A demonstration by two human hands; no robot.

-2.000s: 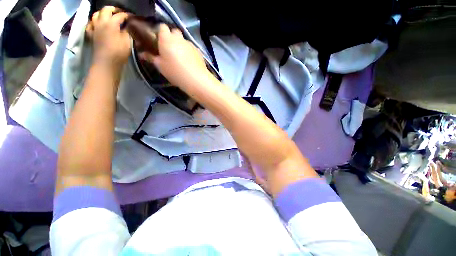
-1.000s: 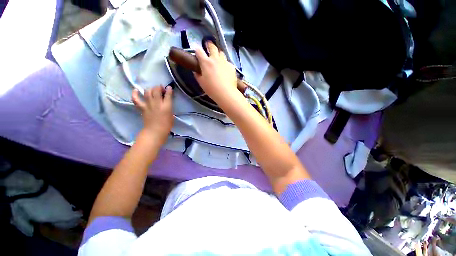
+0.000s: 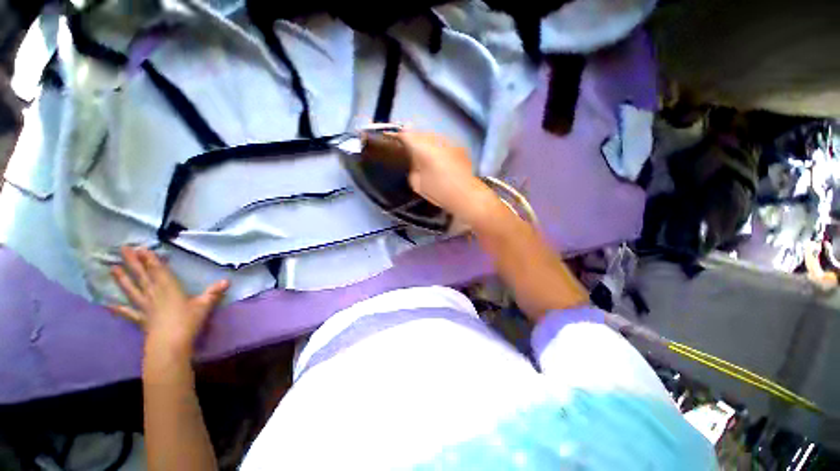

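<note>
The black garment lies with its pale grey-blue inner side (image 3: 249,110) up. Black strips frame a long pale pocket shape (image 3: 267,179) on it. My right hand (image 3: 440,170) grips the brown handle of the steam iron (image 3: 391,184), which rests at the right end of the pocket shape. My fingertips around the handle are partly hidden. My left hand (image 3: 163,292) lies flat with fingers spread on the garment's near left edge, below the left corner of the black frame. It holds nothing.
The purple table cover (image 3: 576,193) shows around the garment. A black strip (image 3: 563,95) and a pale blue scrap (image 3: 632,141) lie at the right. Yellow lines (image 3: 741,374) cross near a grey surface (image 3: 737,313) at the right. Cloth scraps (image 3: 801,202) lie beyond.
The iron has moved right and nearer in my right hand, and the pocket shape is now uncovered. My left hand has moved left and nearer, with its fingers spread. The view has shifted.
</note>
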